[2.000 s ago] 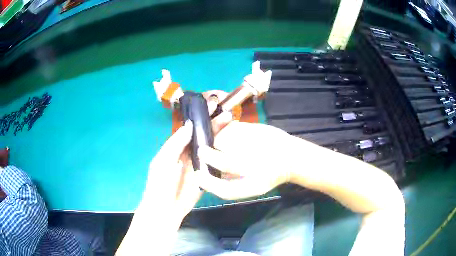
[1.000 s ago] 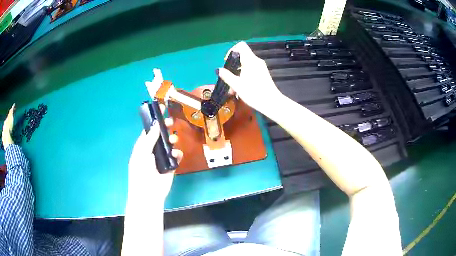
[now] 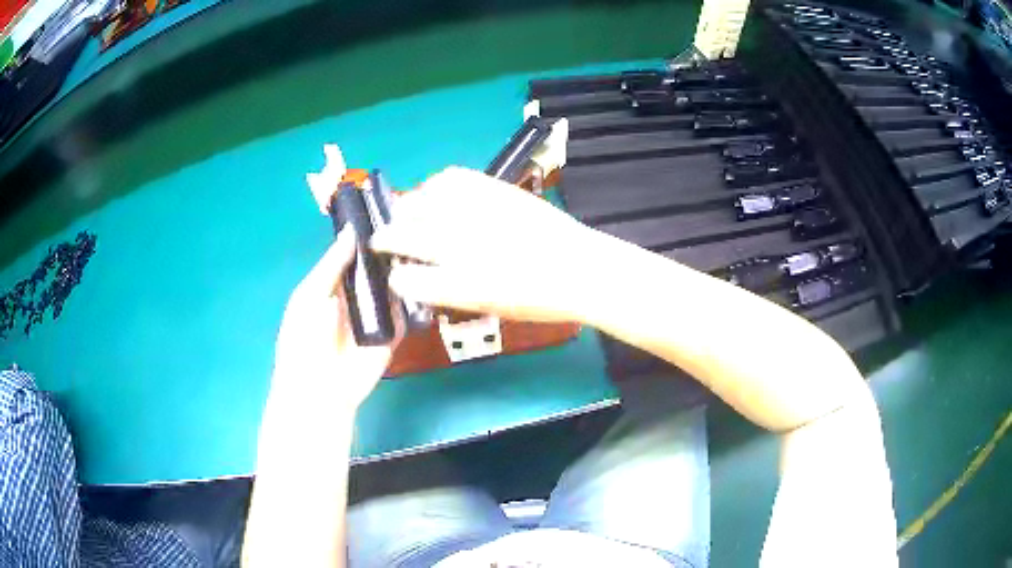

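My left hand holds black leg pieces upright over the left side of the assembly jig. My right hand reaches across the jig with its fingertips at those leg pieces; whether it grips one is hard to tell. Another black leg piece lies in the jig's right arm. The jig's near arm ends in a white stop with two dark holes. The left white forked stop shows behind my left hand. The jig's middle is hidden under my right hand. The reddish-brown base plate shows below.
A black ribbed parts tray with rows of black parts stands to the right, with a higher tray beyond it. Loose small black parts lie on the teal mat at the left. A checked sleeve shows at the lower left.
My right hand has moved left from the jig's right arm to the leg pieces in my left hand. A leg piece now lies in that arm. The neighbour's hand has left view.
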